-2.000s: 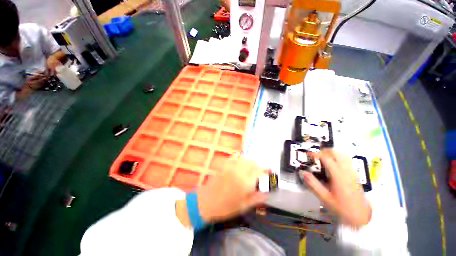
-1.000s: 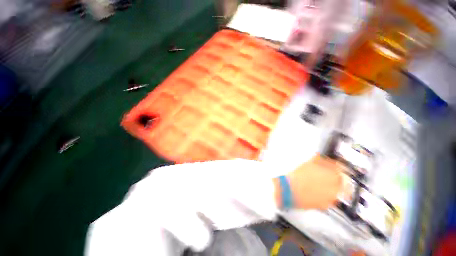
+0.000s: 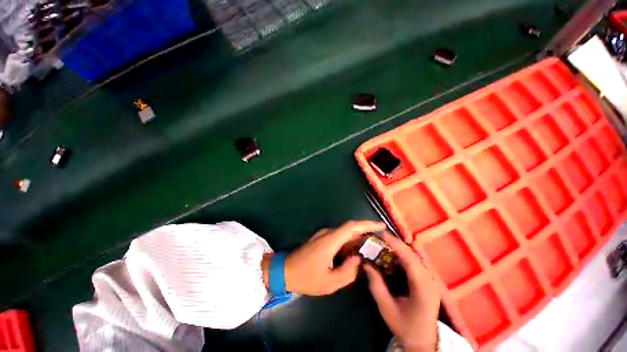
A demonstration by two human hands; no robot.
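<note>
A small square module (image 3: 374, 249), with a pale face and a gold-orange part on it, is held between my two hands near the lower middle. My left hand (image 3: 323, 260), with a blue wrist strap (image 3: 277, 277), grips it from the left. My right hand (image 3: 407, 295) holds it from the right, with thumb and finger at its edge. The fingers partly hide the module. The orange-red component tray (image 3: 444, 163) is just to the right, with a dark module (image 3: 385, 161) in its corner pocket. A thin dark stick (image 3: 380, 212) lies along the tray's edge.
Several modules lie spaced along the green belt (image 3: 302, 75), one of them dark (image 3: 248, 148). A blue bin (image 3: 130, 38) and a grey grid tray (image 3: 265, 20) are across the belt. Part of a second orange-red tray (image 3: 15, 333) shows at lower left. White paper (image 3: 599, 72) is at upper right.
The view has turned left, away from the press and its fixtures. My left hand has moved from the fixtures to beside the tray, where both hands now hold the module together.
</note>
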